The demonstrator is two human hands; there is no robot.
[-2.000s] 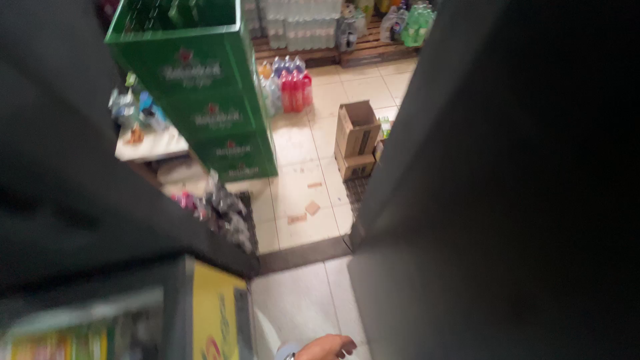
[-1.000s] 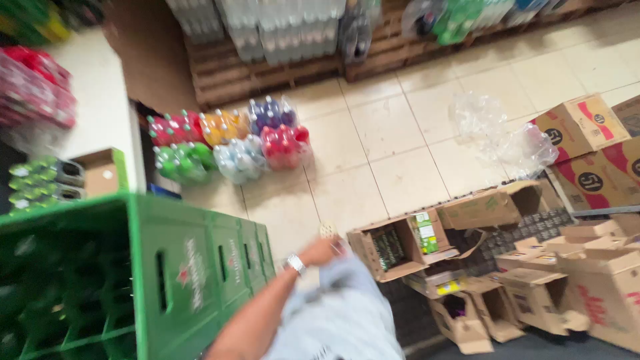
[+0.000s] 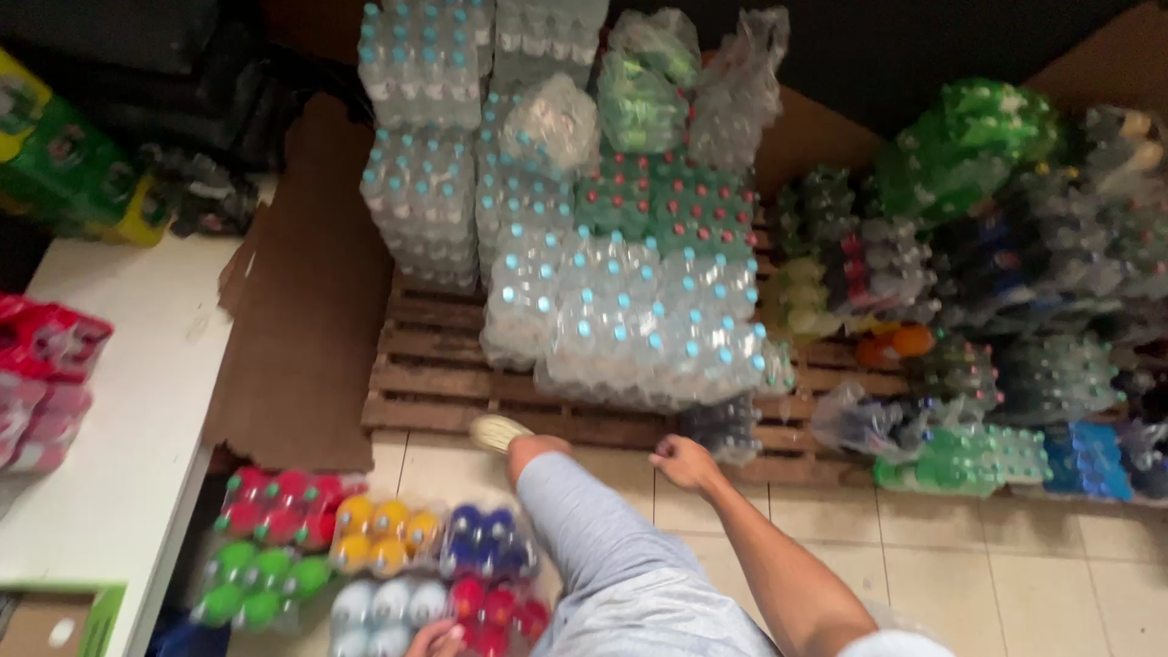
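Observation:
My right hand (image 3: 686, 462) hangs in front of the pallet edge, fingers curled, near a pack of dark bottles (image 3: 721, 427); whether it holds anything is not clear. My left hand (image 3: 436, 639) shows only partly at the bottom edge, over packs of white-capped bottles (image 3: 388, 607) and red bottles (image 3: 493, 613) on the floor. Beyond my right hand, shrink-wrapped packs of clear bottles with blue caps (image 3: 639, 319) are stacked on a wooden pallet (image 3: 429, 379). Green bottles with red caps (image 3: 698, 214) stand behind them.
Packs of red (image 3: 287, 502), orange (image 3: 383, 534), blue (image 3: 488, 538) and green bottles (image 3: 260, 579) stand on the tiled floor (image 3: 812, 529). A white counter (image 3: 119, 310) is at left, beside a cardboard sheet (image 3: 301, 301). More soft drink packs (image 3: 985, 452) line the right.
The view has moved forward, past the green crates, to the pallets of bottles. My left hand has come into view at the bottom edge.

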